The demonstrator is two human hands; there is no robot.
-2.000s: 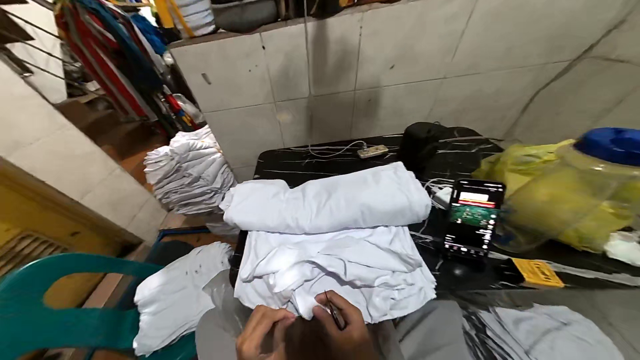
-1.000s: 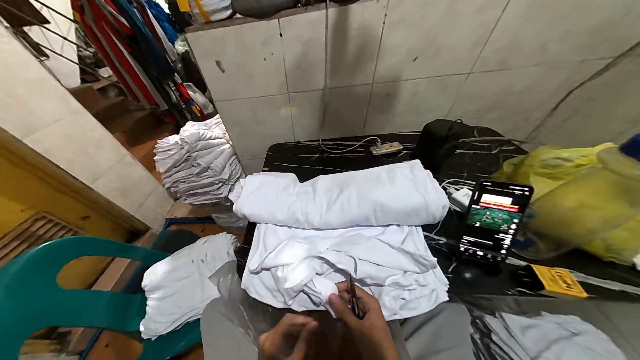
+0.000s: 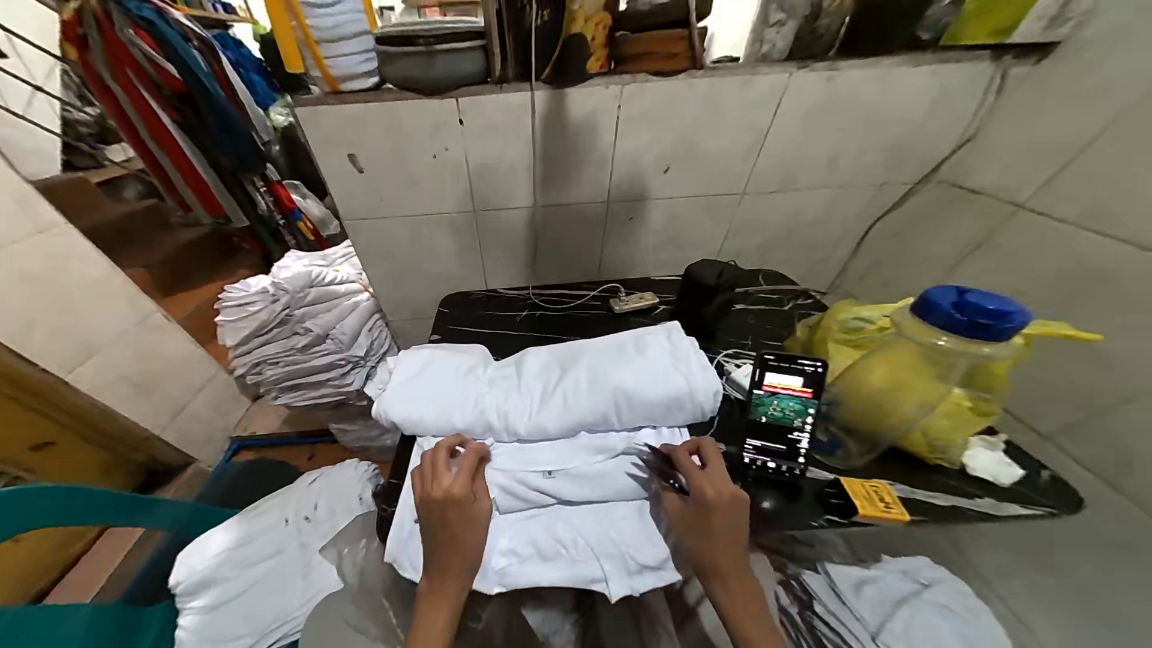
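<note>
A white garment (image 3: 567, 540) with a small neck label lies spread at the near edge of the black marbled table (image 3: 504, 315). On its left side rests my left hand (image 3: 453, 490), thumb and fingertips pinching the cloth near the neckline. My right hand (image 3: 706, 495) is over the garment's right side, holding a small dark pointed tool (image 3: 664, 468), likely thread snips, in its fingers. Just beyond both hands lies a thick rolled or folded white cloth bundle (image 3: 549, 382).
A phone (image 3: 785, 414) stands upright at right, before a clear jar with a blue lid (image 3: 972, 313) and a yellow plastic bag (image 3: 945, 414). A green chair (image 3: 108, 508) bears white cloth at left. Stacked white garments (image 3: 301, 333) stand beyond it.
My hands have moved apart from the bunched cloth near the front edge and farther onto the garment. The cloth, crumpled before, now lies flatter with its neckline showing.
</note>
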